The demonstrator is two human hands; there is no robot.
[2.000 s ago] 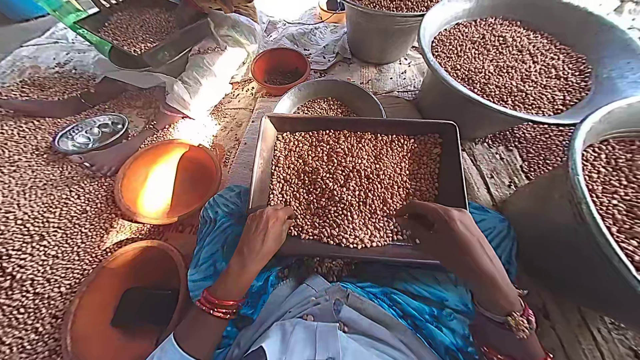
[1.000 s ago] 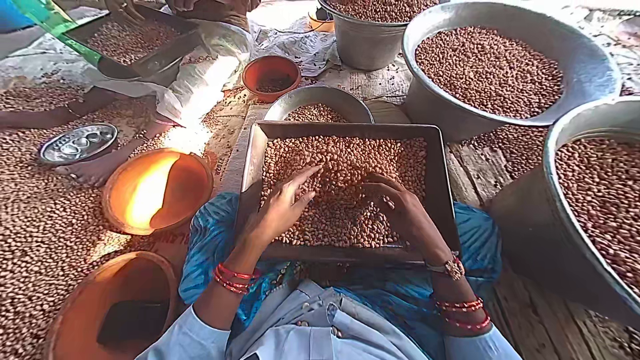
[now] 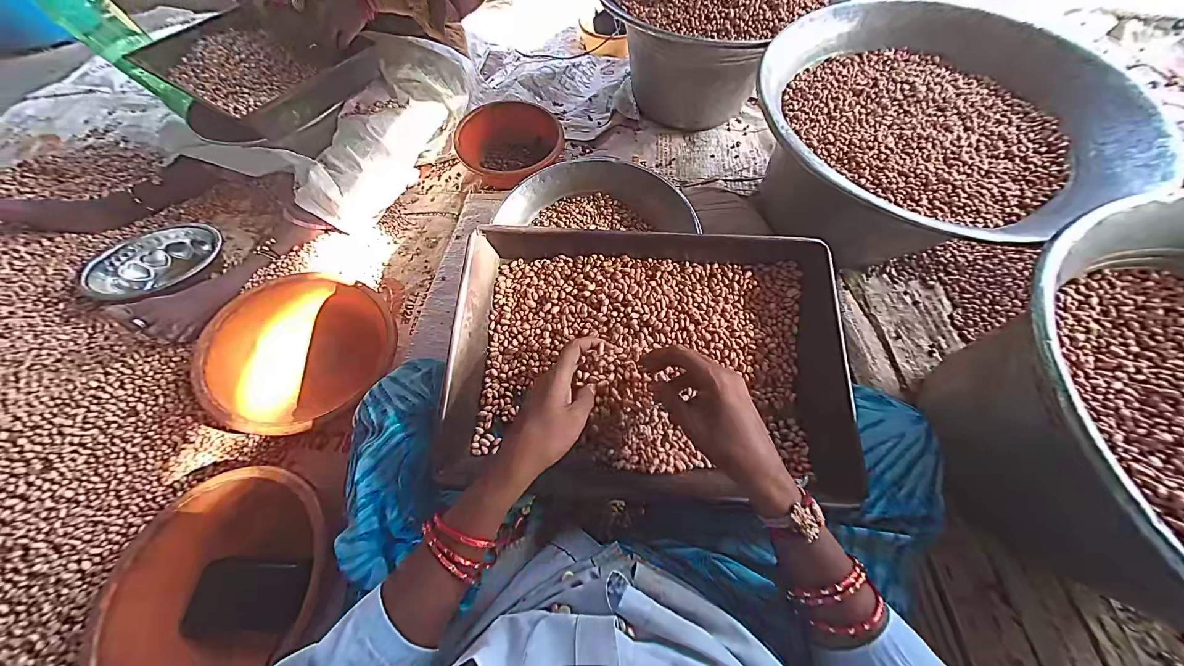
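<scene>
On my lap lies a rectangular dark metal tray (image 3: 837, 388) holding a layer of reddish-brown nuts or beans (image 3: 638, 296). My left hand (image 3: 555, 407) is over the left middle of the layer, thumb and fingers apart and curved. My right hand (image 3: 708, 402) faces it from the right with bent fingers. Between the two hands some of the nuts or beans look blurred; whether the fingers hold any I cannot tell. The tray's bare dark bottom shows along its near edge.
Large metal tubs (image 3: 980, 242) of the same produce stand at the right. A metal bowl (image 3: 680, 208) sits behind the tray, orange bowls (image 3: 351, 370) at the left. Produce covers the left floor, where another person's hand (image 3: 176, 310) rests near a metal dish (image 3: 153, 262).
Two seconds ago both hands were at the tray's near side corners. They have moved inward over the produce and come closer together, and the produce has drawn away from part of the near edge.
</scene>
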